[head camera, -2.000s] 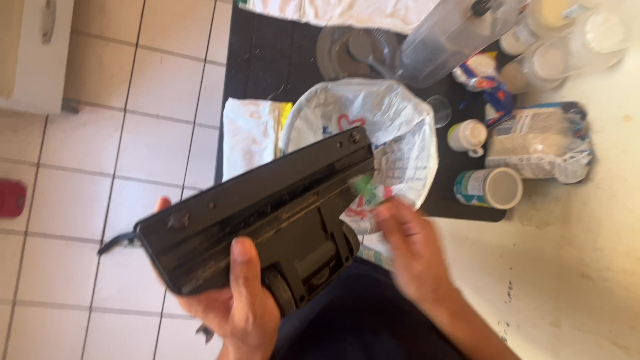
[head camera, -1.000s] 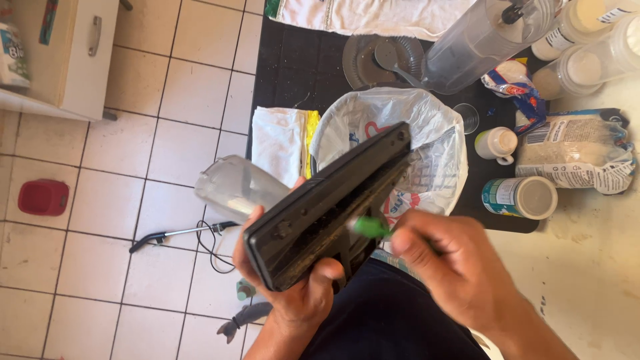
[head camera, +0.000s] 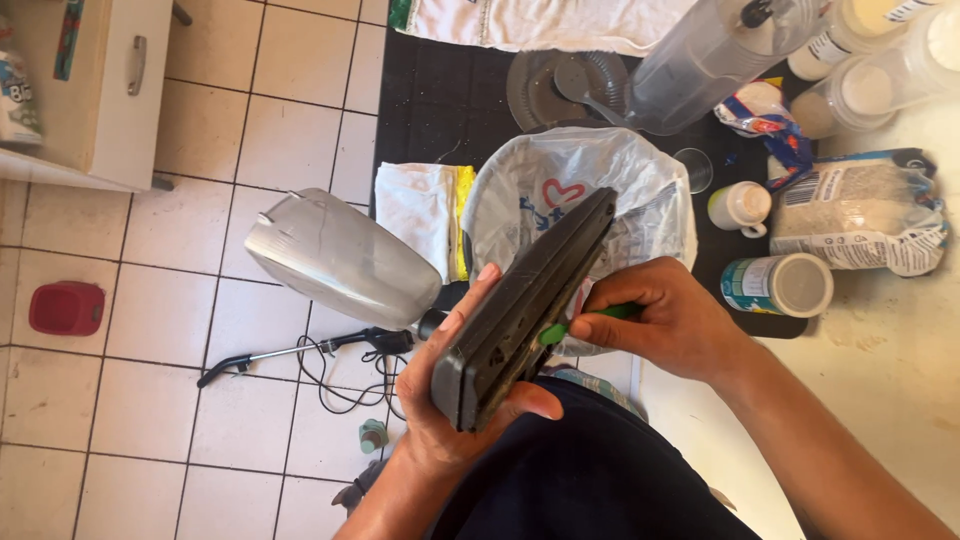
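Note:
My left hand (head camera: 450, 405) grips the lower end of a long black plastic appliance part (head camera: 525, 300), which is tilted with its far end over a lined bin (head camera: 645, 172). My right hand (head camera: 652, 322) holds a small green-handled tool (head camera: 556, 334) by its handle, close against the underside edge of the black part. The tool's working end is hard to make out. A clear grey plastic container (head camera: 341, 259) is seen to the left of my left hand, above the tiled floor.
Folded white cloths (head camera: 416, 217) lie left of the bin. Beyond it are a grey plate (head camera: 525, 90) with a spoon and a tall clear container (head camera: 712, 67). A white mug (head camera: 739, 206), a lidded tin (head camera: 802, 285) and a plastic bag (head camera: 855, 210) stand at the right. A corded wand (head camera: 315, 349) lies on the floor.
The black part has been turned to a steeper slant in my left hand. The green tool has come up against its lower edge. The clear grey container shows more fully at the left.

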